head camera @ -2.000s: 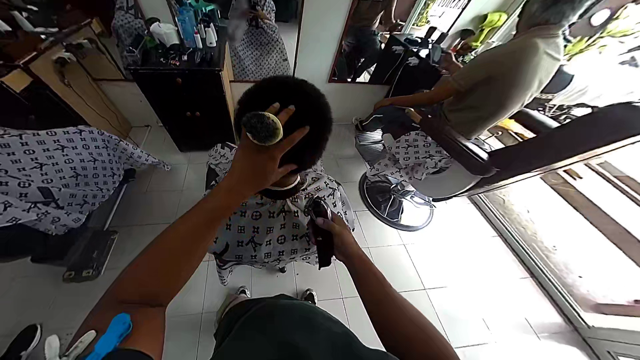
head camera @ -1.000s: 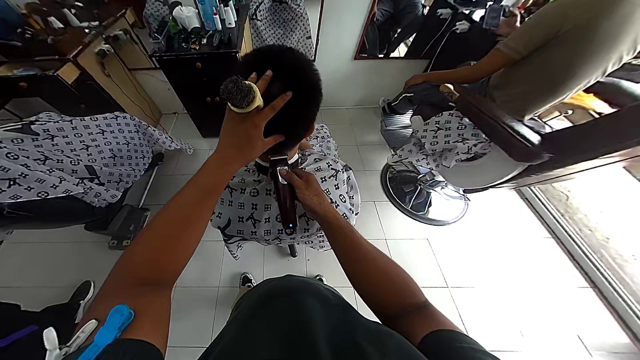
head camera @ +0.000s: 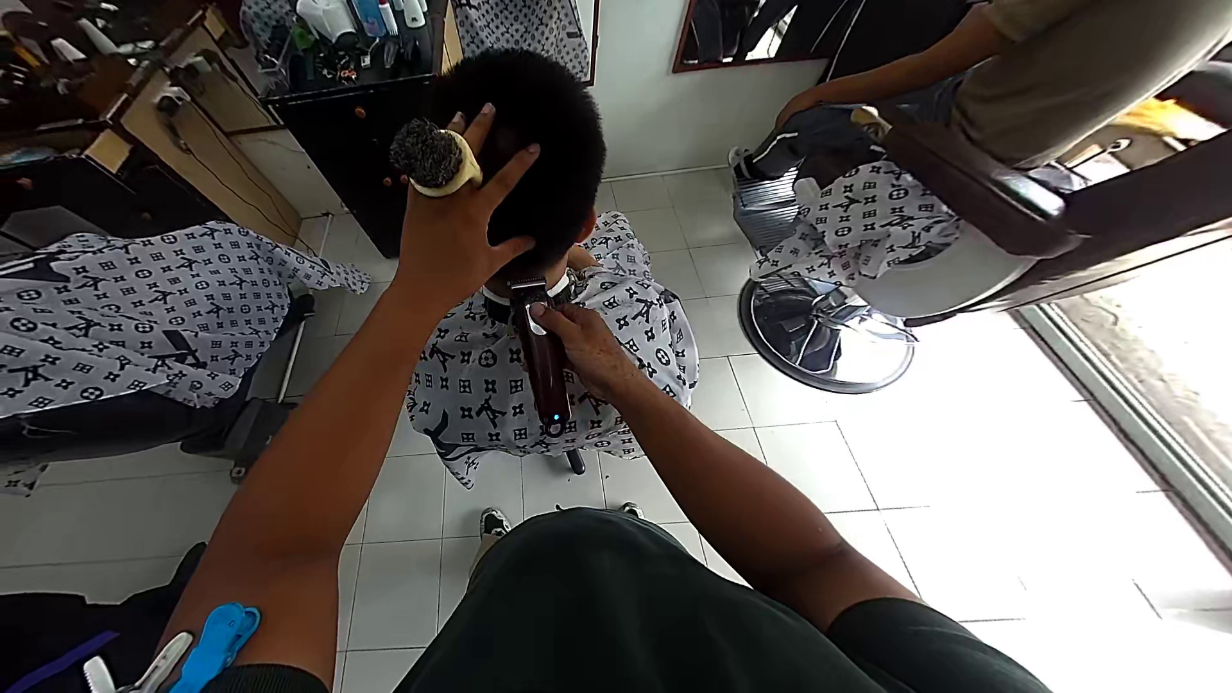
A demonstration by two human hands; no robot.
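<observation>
A seated person with short black hair [head camera: 549,144] faces away, wearing a white-and-black patterned barber cape [head camera: 481,385] and a white neck strip. My left hand [head camera: 462,217] rests spread on the back of the head and holds a round neck-duster brush [head camera: 428,159], bristles up, between its fingers. In my right hand [head camera: 582,346] is a dark red cordless hair clipper [head camera: 545,371], its blade at the nape by the neck strip and a small blue light lit at its lower end. Whether the blade touches hair cannot be told.
Another patterned cape covers a chair [head camera: 144,318] at left. A black cabinet [head camera: 337,130] holds bottles and a hair dryer. At right, a person in a light brown shirt [head camera: 1078,77] stands by a caped client in a barber chair with a round metal base [head camera: 828,337]. Clips [head camera: 219,640] hang on my left sleeve.
The clipper has moved from the right of the neck, two seconds ago, to upright at the nape. My left hand stays on the head with the brush. The view has shifted somewhat.
</observation>
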